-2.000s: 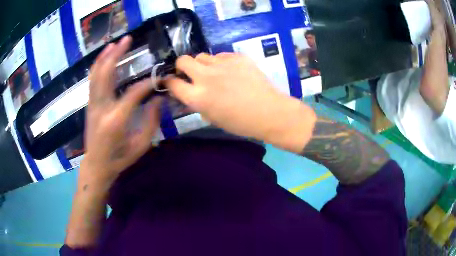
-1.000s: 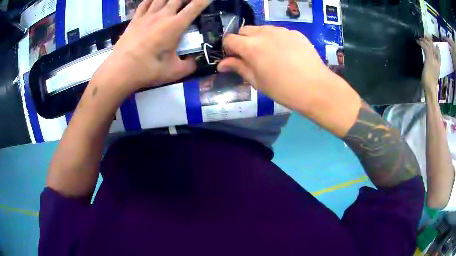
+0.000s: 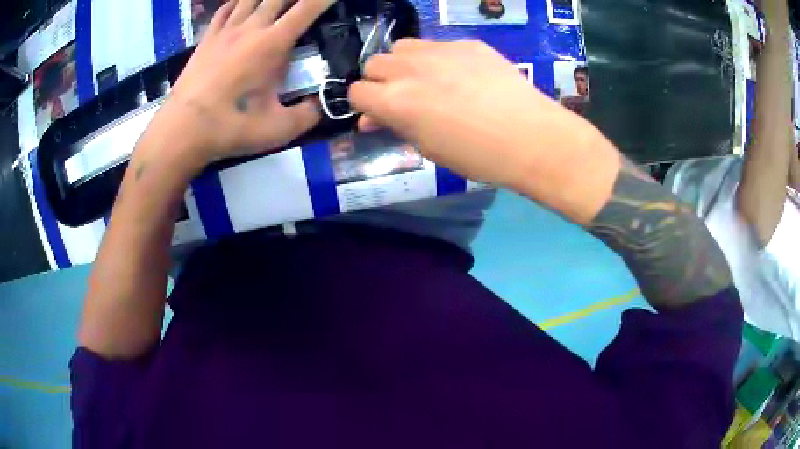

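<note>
The black housing (image 3: 63, 206) lies slantwise on the printed work mat, with a pale inner strip (image 3: 110, 147) down its middle. My left hand (image 3: 232, 96) lies across the housing with its fingers spread, the thumb near a white wire loop (image 3: 326, 98). My right hand (image 3: 439, 96) is at the housing's right end, fingers bent and pinched together beside the wire loop. Whether it grips the wire or a small part is hidden by the fingers. Thin pale wires also show above my right fingertips.
The printed work mat (image 3: 263, 188) lies under the housing. A dark bench surface (image 3: 653, 79) is to the right. Another person in white (image 3: 746, 237) sits at the far right, one arm reaching up. A light blue floor with a yellow line is below.
Since two seconds ago, my left hand has gone from raised near the wire to spread over the housing. My right hand stays at the wired end. The view has shifted.
</note>
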